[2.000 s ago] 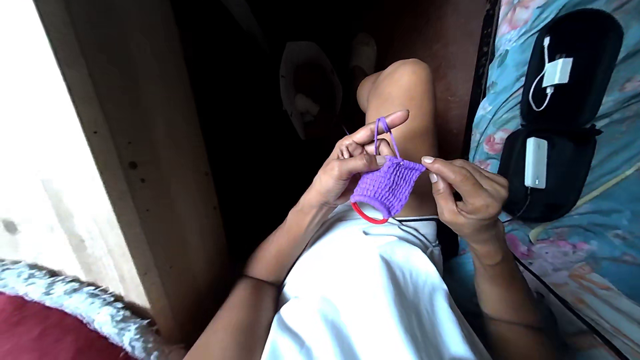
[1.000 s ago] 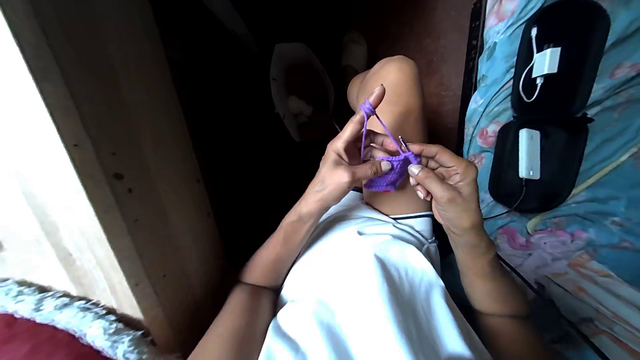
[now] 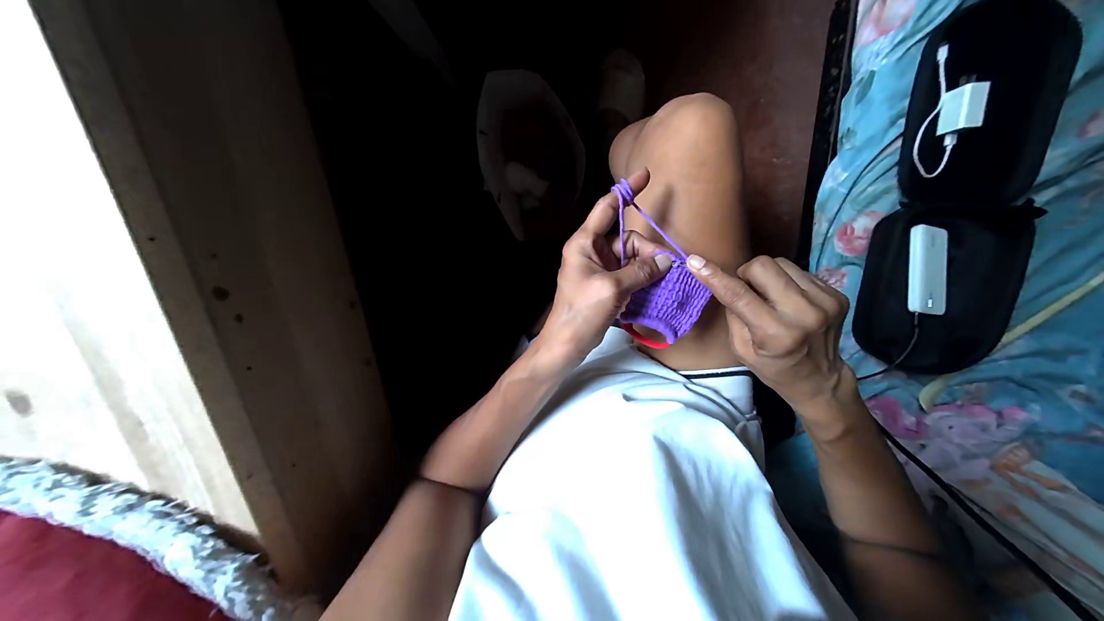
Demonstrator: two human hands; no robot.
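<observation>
A small piece of purple crochet or knit work [image 3: 668,300] hangs over the thigh, with a red ring [image 3: 645,336] along its lower edge. My left hand [image 3: 597,272] pinches its upper left corner between thumb and a finger, while purple yarn [image 3: 661,229] is wrapped around the raised index finger and runs down to the top edge. At the upper right corner is my right hand [image 3: 780,323], its index fingertip touching the work and its other fingers curled. Whether a hook or needle is inside that hand cannot be seen.
On the right, a floral cloth [image 3: 975,431] bears an open black case [image 3: 975,345] with a white power bank [image 3: 927,269] and a white charger [image 3: 963,106]. A black cable [image 3: 975,509] runs beside my right forearm. A wooden panel [image 3: 216,285] stands at the left.
The purple work, bunched between both hands a second ago, now hangs spread out with its red ring showing again. My right hand's grip has changed from pinching near the thumb to an extended index finger.
</observation>
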